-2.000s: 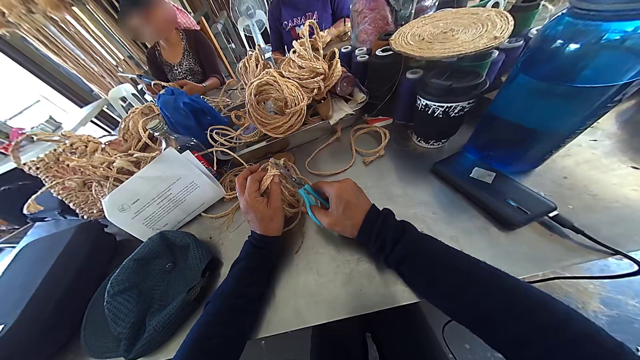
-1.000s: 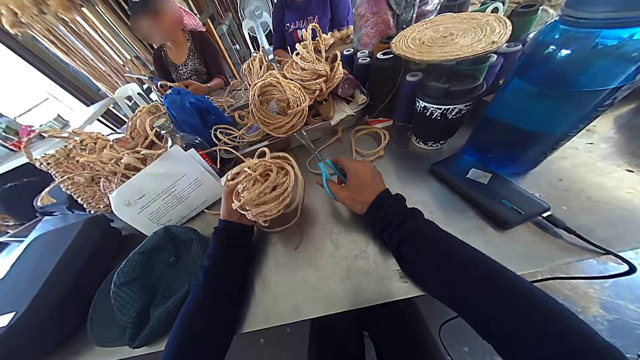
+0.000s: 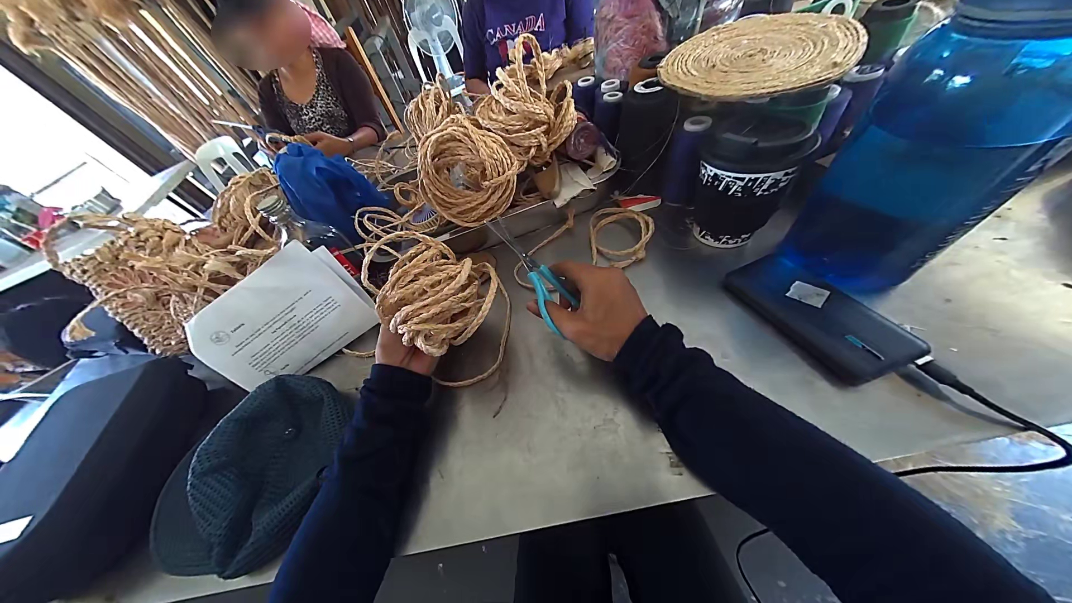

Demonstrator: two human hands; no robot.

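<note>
My left hand [image 3: 405, 352] holds a coil of braided natural-fibre rope [image 3: 440, 293] from below; the coil hides most of its fingers. One loose loop hangs from the coil down to the metal tabletop [image 3: 536, 435]. In my right hand [image 3: 599, 310] are scissors with light blue handles [image 3: 543, 289], their blades pointing up and left. The blade tips lie near a second rope coil [image 3: 467, 171], which rests with more coils on a tray. A small rope loop [image 3: 621, 236] lies on the table beyond my right hand.
A printed sheet [image 3: 285, 318], a dark cap [image 3: 260, 469] and a woven basket [image 3: 126, 285] are on the left. At the right stand a black cup [image 3: 744, 188], a blue bottle [image 3: 913, 159] and a cabled black device [image 3: 825, 322]. Thread spools [image 3: 649, 130] stand behind. Two people sit across.
Two seconds ago both hands were together at the rope with the scissors. Since then my right hand has moved away to the right with the scissors, and the coil shows whole in my left hand.
</note>
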